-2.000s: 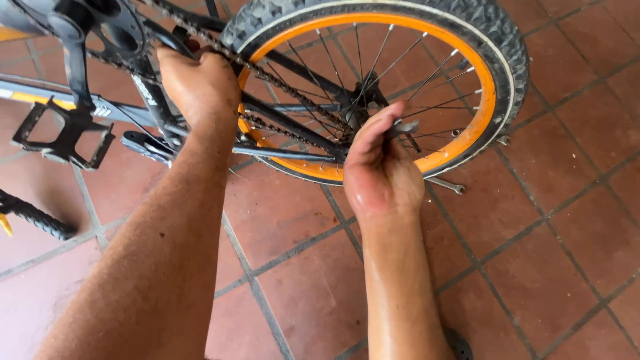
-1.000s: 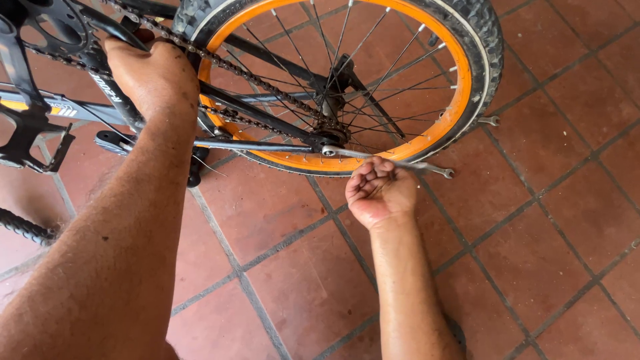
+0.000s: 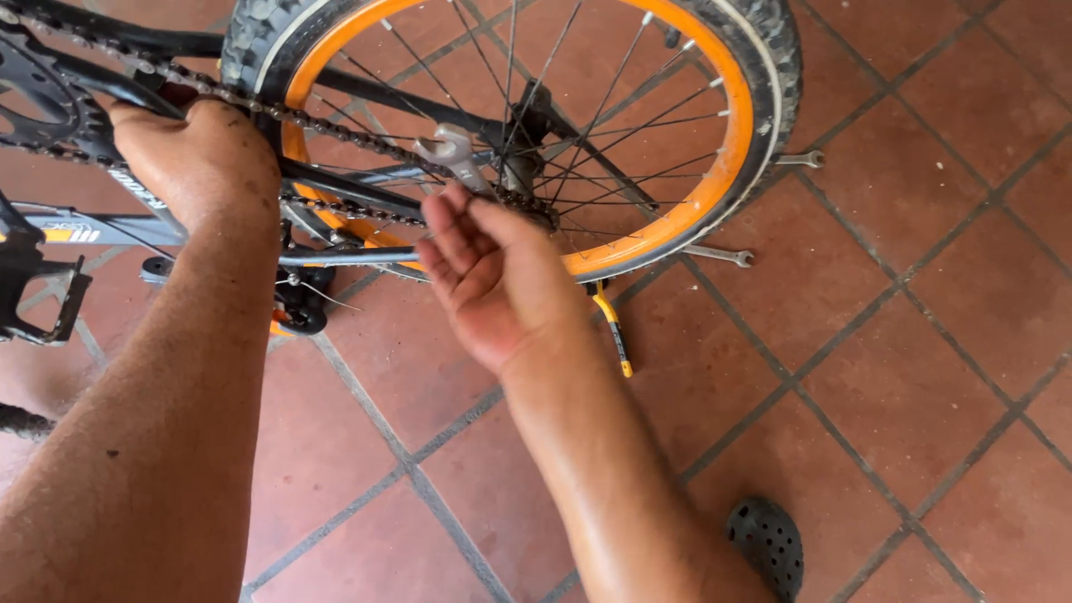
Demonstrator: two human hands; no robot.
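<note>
My left hand (image 3: 197, 155) is closed around a black tube of the bicycle frame, beside the chainring (image 3: 42, 96) and the drive chain (image 3: 335, 130). My right hand (image 3: 486, 268), palm turned partly up, holds an open-end wrench (image 3: 456, 155) between thumb and fingers. Its open jaw points up and left, in front of the spokes and near the chain. The rear wheel's orange rim (image 3: 733, 109) and knobby tire (image 3: 779, 59) lie behind. The wheel hub (image 3: 523, 167) shows just beyond the wrench. The right fingertips are slightly blurred.
Two more wrenches lie on the tiled floor (image 3: 837, 352), one (image 3: 808, 158) right of the tire and one (image 3: 724, 254) partly under it. A yellow and black handle (image 3: 615, 331) pokes out below the rim. A pedal (image 3: 50, 297) is at left, a perforated clog (image 3: 766, 544) at the bottom.
The wrench was at the wheel's axle one second ago; now my right hand holds it up and left of there. My left hand stays on the frame. The view has shifted.
</note>
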